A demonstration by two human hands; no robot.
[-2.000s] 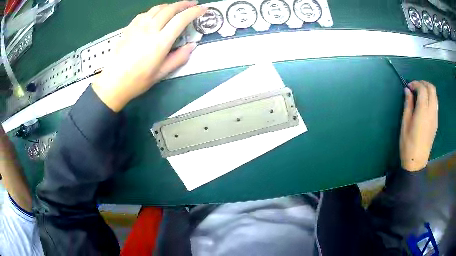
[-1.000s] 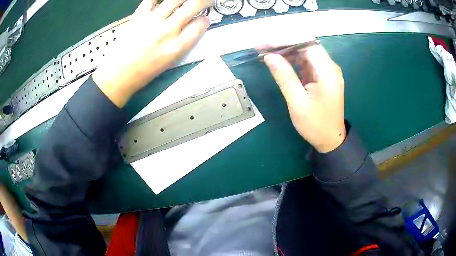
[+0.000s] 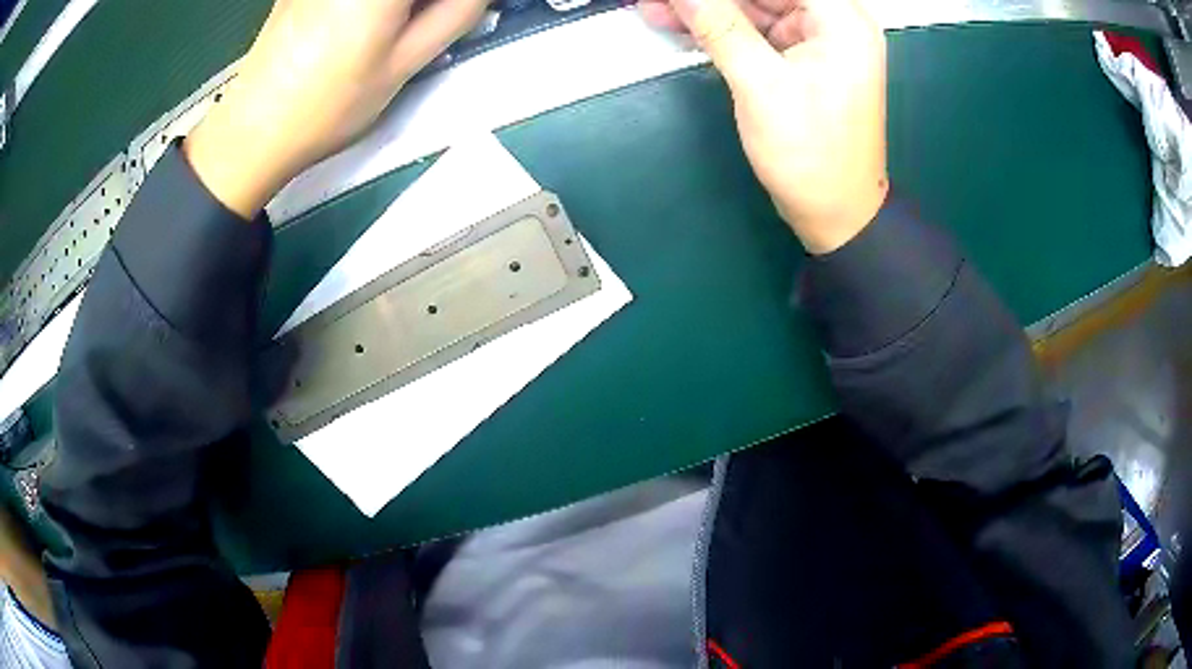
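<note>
The dull grey flat plate (image 3: 431, 311) lies tilted on the white paper sheet (image 3: 392, 451), its left end close to my left sleeve. My left hand (image 3: 320, 92) reaches over the pale rail at the top left, fingertips near the top edge of the picture. My right hand (image 3: 808, 118) is at the top centre, its upper part cut off by the edge. Between the hands only a thin dark and silvery sliver of a plate shows at the top edge. What either hand holds cannot be made out; no tweezers can be seen clearly.
The pale metal rail (image 3: 595, 63) runs across the green bench (image 3: 706, 301). Perforated plates (image 3: 66, 242) lie along it at the left. A crumpled white cloth with a red edge (image 3: 1157, 144) lies far right. Part of another person's arm (image 3: 24, 569) shows at the lower left.
My right hand came from the far right with the tweezers to the top centre, nearer my left hand. The view shifted, so the ring plate is now almost wholly out of the picture.
</note>
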